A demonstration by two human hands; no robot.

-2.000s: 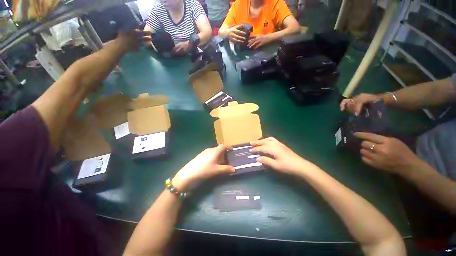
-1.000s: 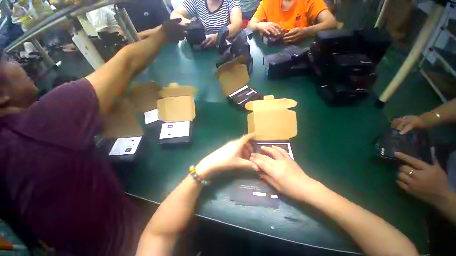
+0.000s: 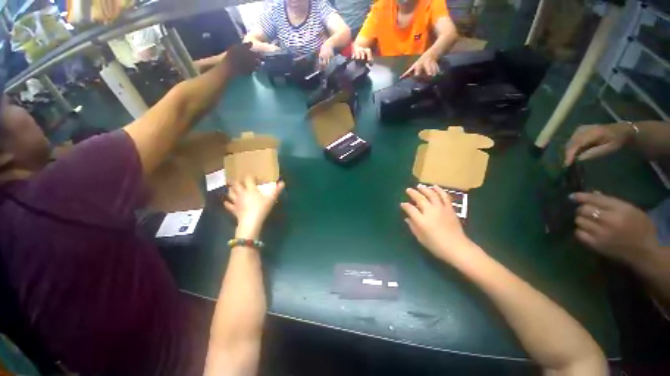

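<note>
My left hand (image 3: 251, 205) spans the front of an open black box with brown lid (image 3: 251, 164), thumb at its right side and fingers at its left. A strip of white leaflet (image 3: 267, 189) shows beside the thumb. My right hand (image 3: 433, 219) lies with fingers apart over the left part of another open box, brown lid (image 3: 454, 156) upright; its dark contents with white lines (image 3: 458, 198) show partly. A black printed card (image 3: 366, 282) lies flat on the table near the front edge.
An open box (image 3: 346, 147) stands at centre back. A box with a white leaflet (image 3: 178, 223) is at left beside a purple-clad neighbour, whose arm reaches across. Black boxes (image 3: 485, 92) pile at far right. Two people sit opposite; a right neighbour's hands (image 3: 610, 220) hold a dark box.
My left hand has left the right-hand box and moved left onto the leaflet box. My right hand and its box are further right in view. The right neighbour's dark box is now tilted.
</note>
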